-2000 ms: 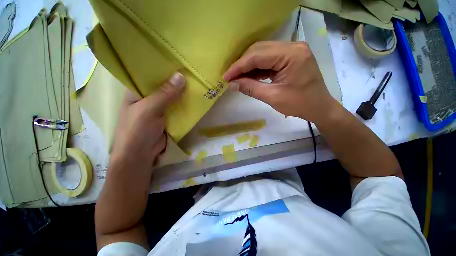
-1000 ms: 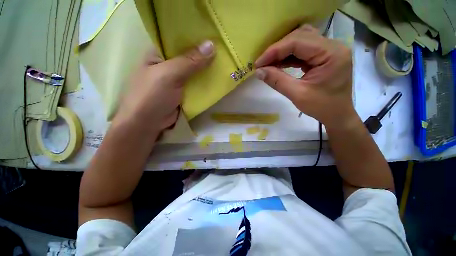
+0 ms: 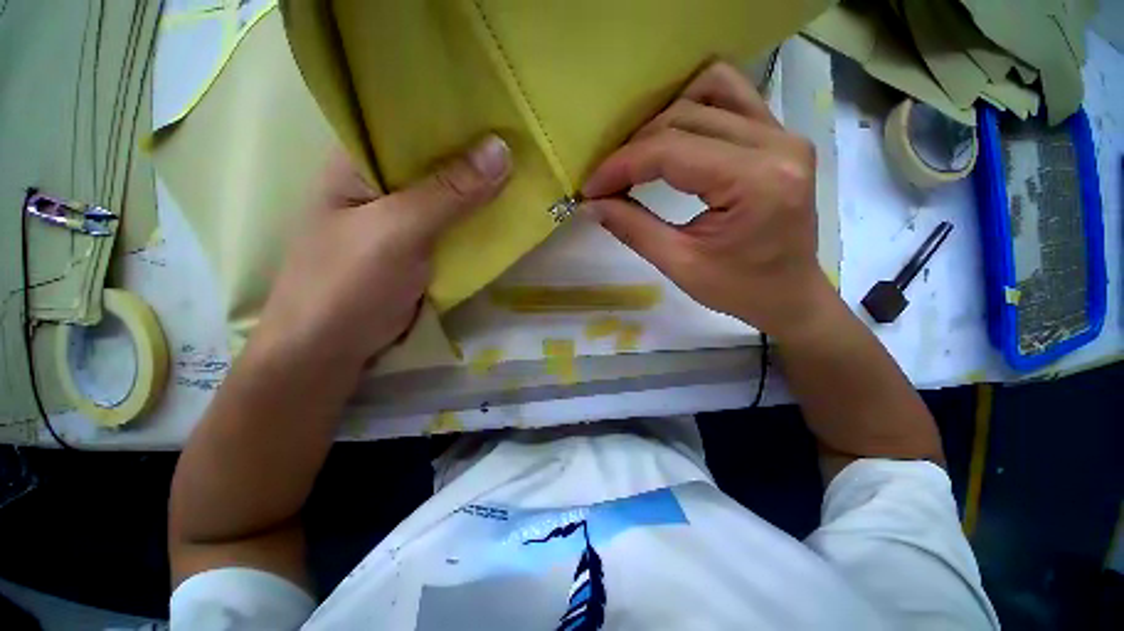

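The bag panel [image 3: 431, 93] shows its bright yellow side, with a stitched seam running down to its lower edge. My left hand [image 3: 395, 234] grips the panel's lower left part, thumb on top, fingers hidden beneath. A tiny shiny metal logo [image 3: 563, 208] sits at the seam's lower end near the panel's edge. My right hand [image 3: 703, 197] has thumb and forefinger pinched at the right end of the logo and the panel edge; the fingertips partly cover the logo.
Stacked panels [image 3: 68, 136] with thread snips [image 3: 72, 215] lie at left, above a tape roll [image 3: 154, 360]. At right are another tape roll [image 3: 906, 154], a dark punch-like tool [image 3: 886, 300], a blue-rimmed parts tray [image 3: 1000, 247] and loose cut pieces [image 3: 974, 56]. Tape scraps [image 3: 560, 360] mark the board.
The camera view has shifted. My hands still hold the panel; my right fingertips now cover more of the logo, so less of it shows.
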